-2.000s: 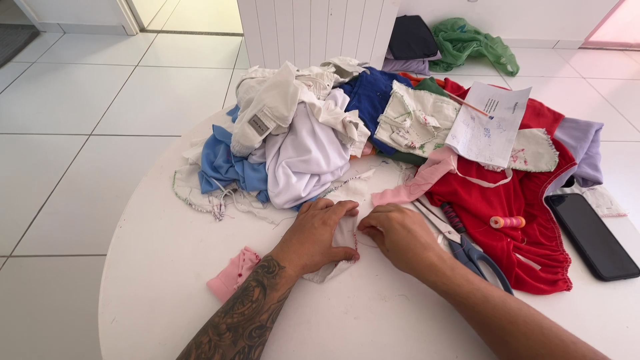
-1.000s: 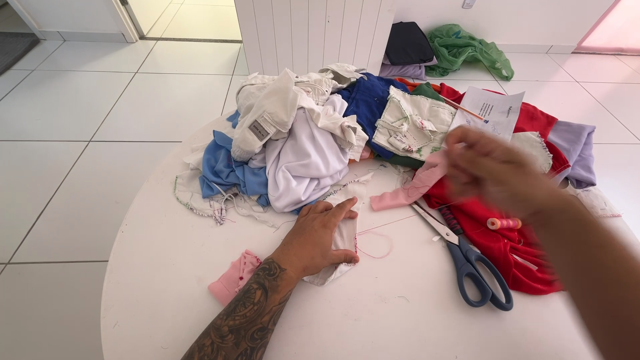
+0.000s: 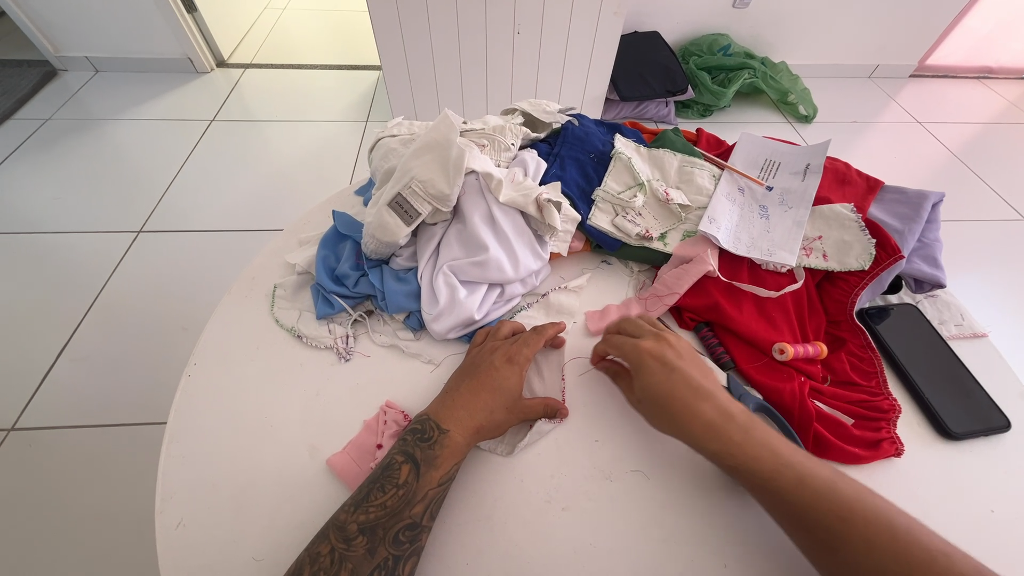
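My left hand [image 3: 500, 384] presses a piece of white fabric [image 3: 546, 374] onto the round white table, thumb and fingers spread along it. Red stitches run down the fabric's right edge. Just right of it, my right hand [image 3: 640, 364] pinches what looks like a needle, too small to see well, with a thin thread running to the stitched edge. The scissors [image 3: 760, 408] lie mostly hidden under my right forearm. Beyond them are a dark thread spool [image 3: 714, 346] and a pink and orange thread spool [image 3: 799, 351] on red fabric.
A heap of garments [image 3: 480, 248] covers the table's far side. A sheet of paper with writing [image 3: 764, 196] and a pencil [image 3: 732, 170] lie on it. A black phone [image 3: 934, 372] rests at the right, and a pink fabric scrap [image 3: 370, 444] beside my left forearm.
My right hand rose away to the upper right, drawing the thread out, and is now back low beside the white fabric. My left hand has stayed on the fabric.
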